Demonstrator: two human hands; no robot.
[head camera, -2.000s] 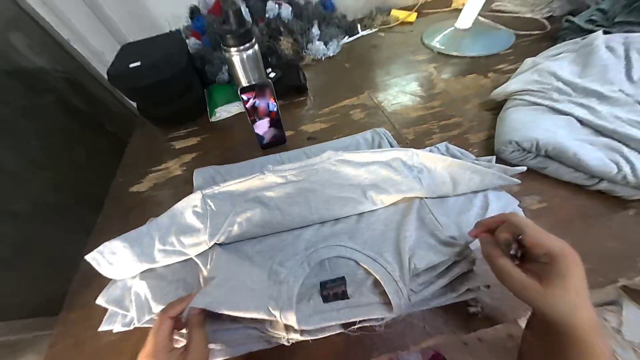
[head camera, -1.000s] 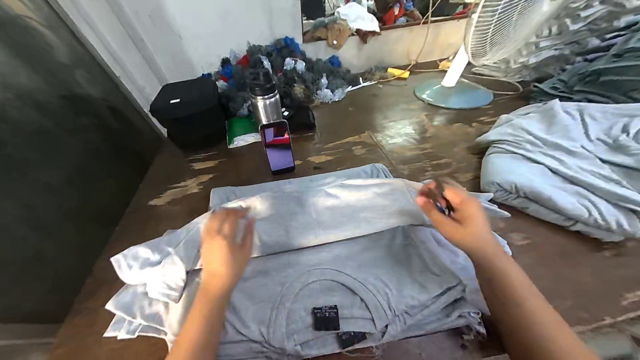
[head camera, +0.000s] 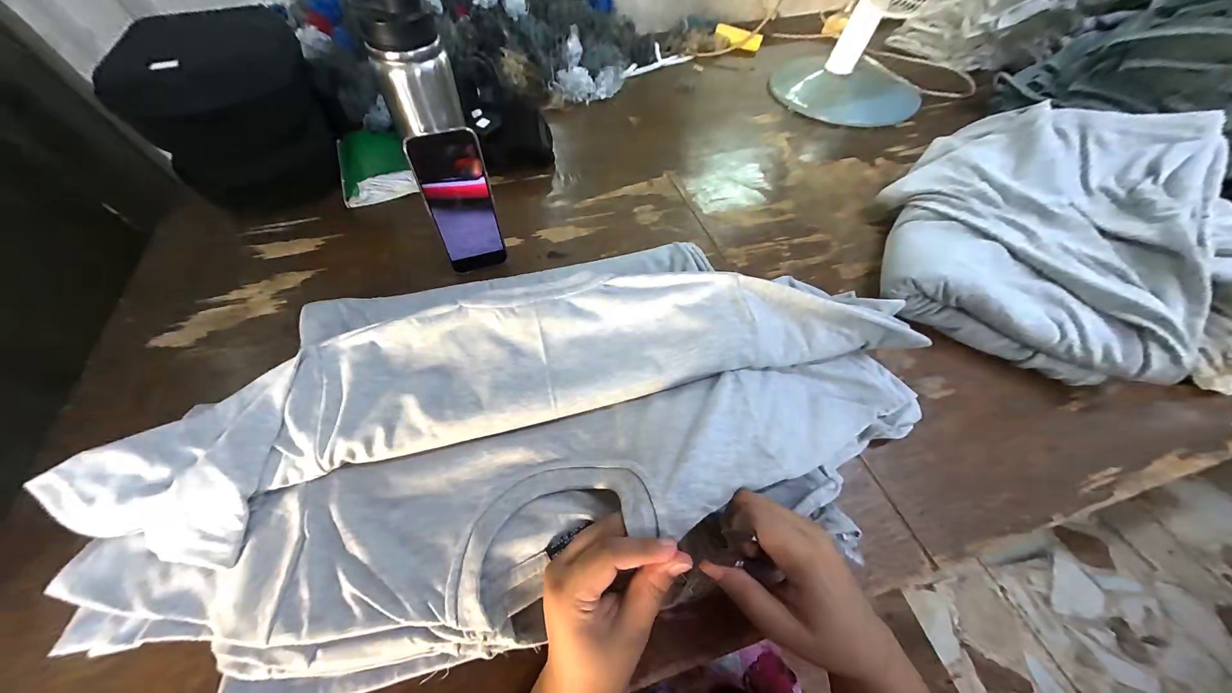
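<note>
Light grey T-shirts (head camera: 674, 414) lie stacked in front of me, the upper one folded back across the pile. At the lower middle, my left hand (head camera: 611, 597) pinches the edge of the neckband of the shirt (head camera: 568, 476) between thumb and fingertips. Close to its right, my right hand (head camera: 808, 587) has its fingers curled around a small dark object with a metallic glint, too hidden to name. The fingertips of both hands nearly meet at the collar. A dark neck label is mostly covered by my left hand.
A phone (head camera: 457, 202) leans against a steel bottle (head camera: 414, 87) behind the shirts. A black case (head camera: 217, 106) stands at the back left, a fan base (head camera: 842, 91) at the back. More grey fabric (head camera: 1049, 250) is heaped on the right of the worn wooden table (head camera: 597, 207).
Both hands have come down from the upper folded shirt to the neckband and closed in on each other. The left hand now pinches the neckband.
</note>
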